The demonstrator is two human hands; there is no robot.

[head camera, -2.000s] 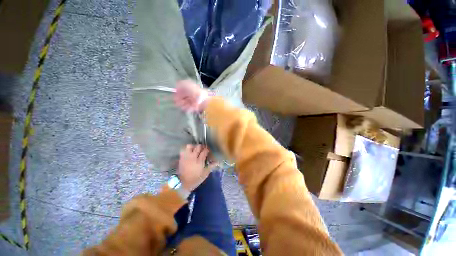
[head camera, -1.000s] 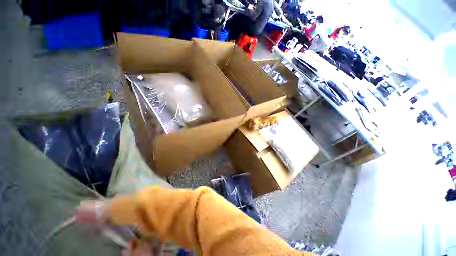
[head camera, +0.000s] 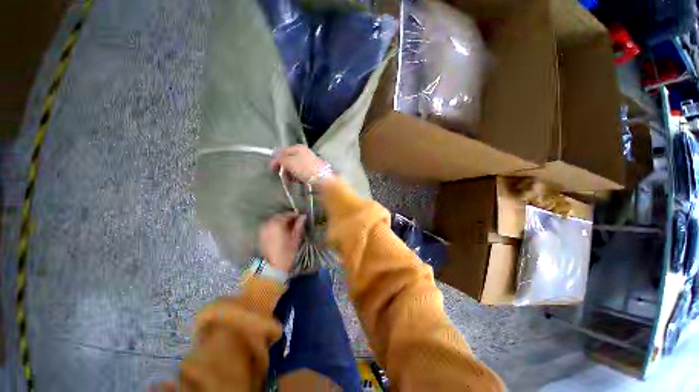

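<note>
A grey-green woven sack [head camera: 237,99] lies on the floor in front of me. Dark bagged garments [head camera: 329,57] in shiny clear plastic show at its open part. A white tie cord [head camera: 234,149] runs across the sack to my hands. My right hand [head camera: 300,164] grips the cord on top of the sack. My left hand [head camera: 282,239] is nearer to me, its fingers closed on the cord by the gathered sack mouth [head camera: 310,256]. The exact loop or knot between my hands is too small to tell.
Right of the sack stands a large open carton [head camera: 452,149] with clear poly bags [head camera: 441,69] inside. A smaller carton [head camera: 467,253] holds a pale poly bag [head camera: 553,256]. A small dark bundle [head camera: 418,241] lies between. Yellow-black floor tape [head camera: 31,199] runs at left. A worktable [head camera: 665,230] stands far right.
The view swung right and has come back down over the sack. Against two seconds ago, my left hand is slightly higher and a cord strand shows between my hands.
</note>
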